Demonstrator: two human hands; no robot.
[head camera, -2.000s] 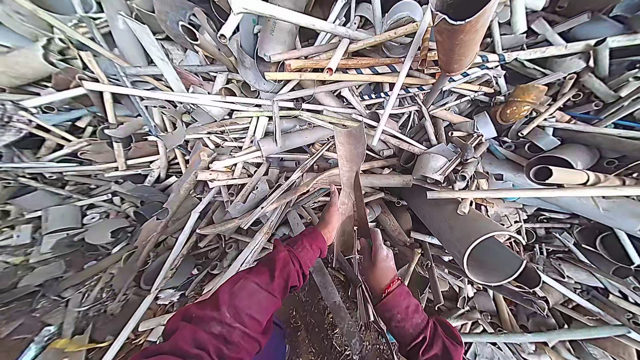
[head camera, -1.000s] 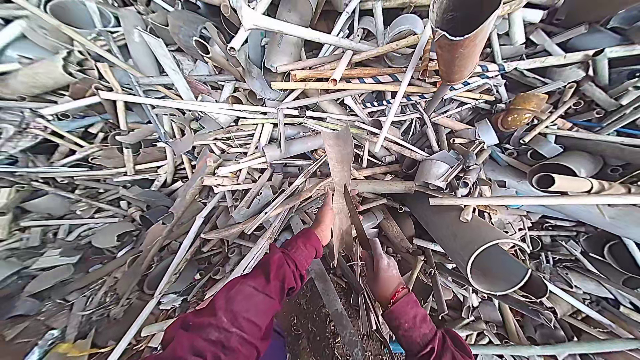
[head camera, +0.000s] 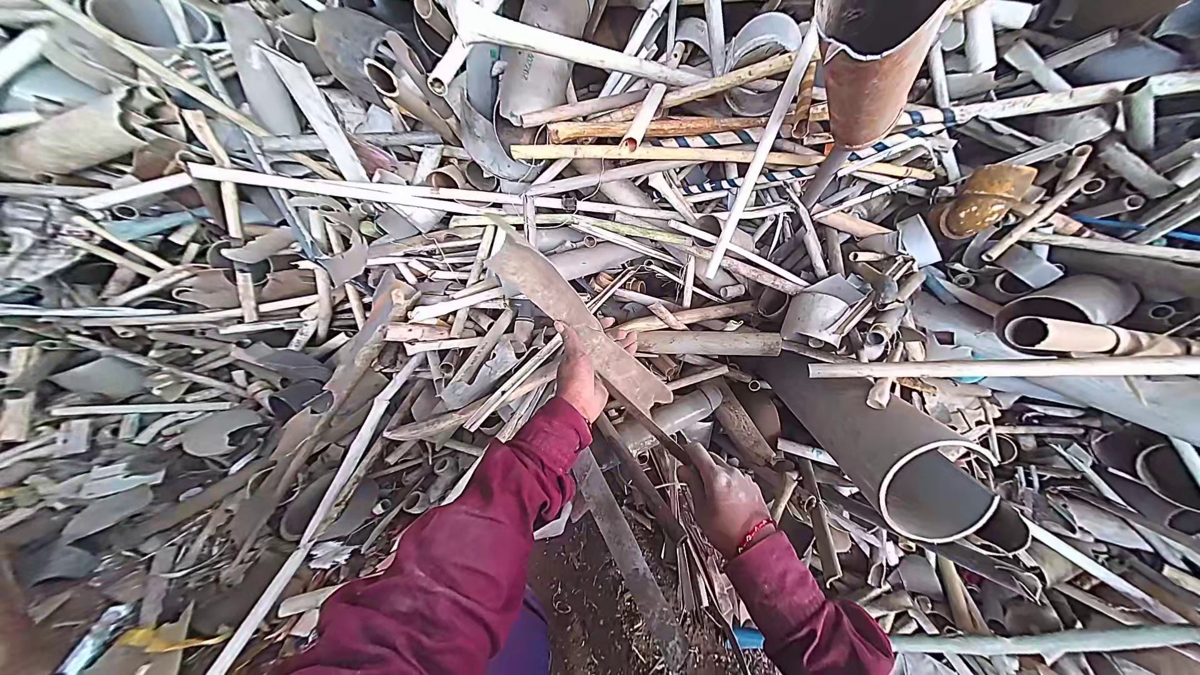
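Observation:
My left hand (head camera: 585, 370) grips a flat, jagged-edged strip of grey plastic pipe (head camera: 562, 305) near its middle, and the strip slants from upper left to lower right. A long, narrow dark blade (head camera: 652, 427) runs from my right hand (head camera: 727, 497) up to the strip's lower edge. The fingers of that hand are closed on its handle, which they mostly hide. A red bracelet circles the right wrist. Below the hands, a long grey strip (head camera: 633, 562) leans over dirt ground.
Heaps of broken pipe surround both hands. A wide grey pipe (head camera: 881, 441) lies to the right, a brown pipe (head camera: 867, 89) stands at the upper right, and a long white pipe (head camera: 356, 187) crosses the upper left. A blue-green pipe (head camera: 1050, 641) lies at the lower right.
The plastic strip, nearly upright in both earlier frames, now tilts with its top to the left. My left hand has turned with it, and the right hand's blade now slants more.

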